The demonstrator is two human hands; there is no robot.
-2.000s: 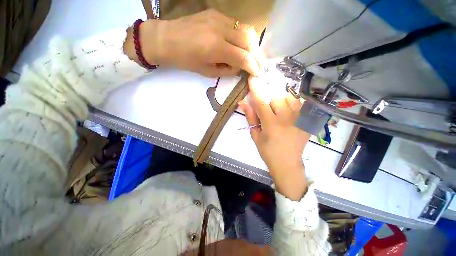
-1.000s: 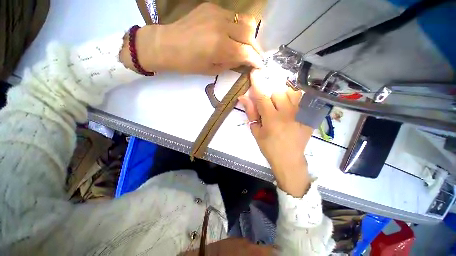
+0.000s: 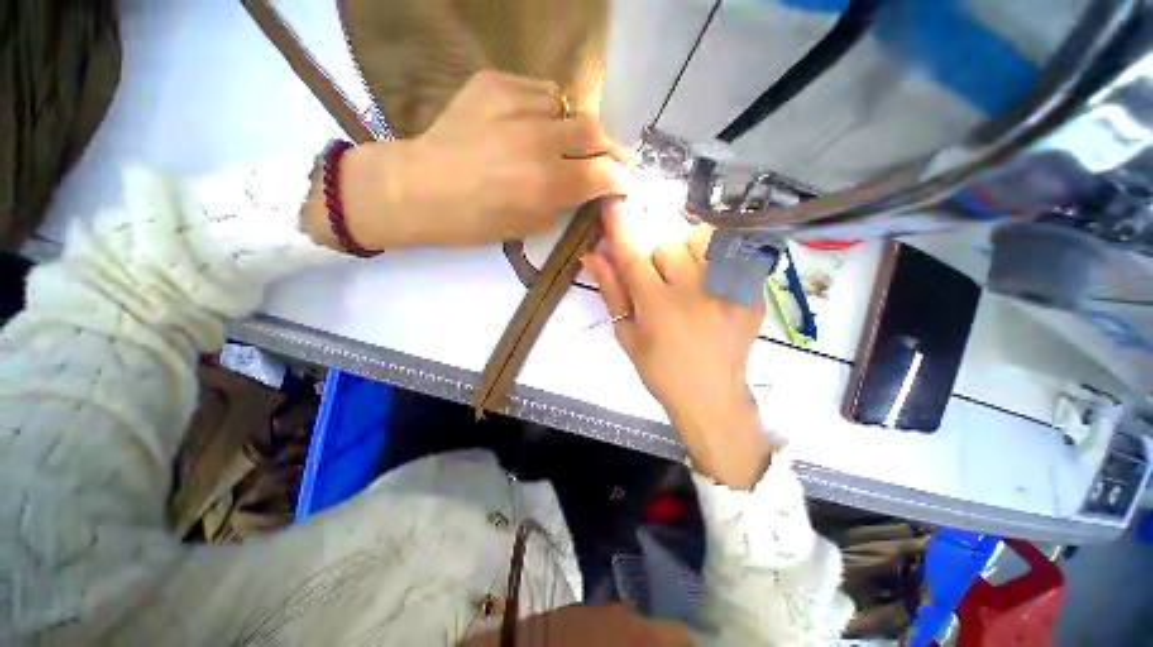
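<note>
My left hand [image 3: 506, 158] presses on the brown ribbed garment piece [image 3: 474, 51] and the upper end of the zipper, beside the lit needle area. My right hand [image 3: 677, 303] is just right of the zipper [image 3: 544, 303], its fingertips close to my left fingertips under the lamp. A thin light tool sticks out left from my right hand. The zipper runs down to the table's front edge. The presser foot area [image 3: 664, 158] is washed out by glare, so the exact grip of the fingertips is hidden. A grey block [image 3: 740, 266] stands right of the foot.
A curved brown piece [image 3: 520, 262] lies left of the zipper. Blue and lime-green tools [image 3: 794, 303] and a black phone [image 3: 915, 341] lie to the right. Brown cloth [image 3: 57, 114] is at the far left. Blue bins [image 3: 335, 436] and a red plastic object [image 3: 1012, 600] are below.
The camera view has shifted, showing more of the ribbed piece at the top. Both hands remain by the needle, and the zipper's lower end still hangs at the front edge.
</note>
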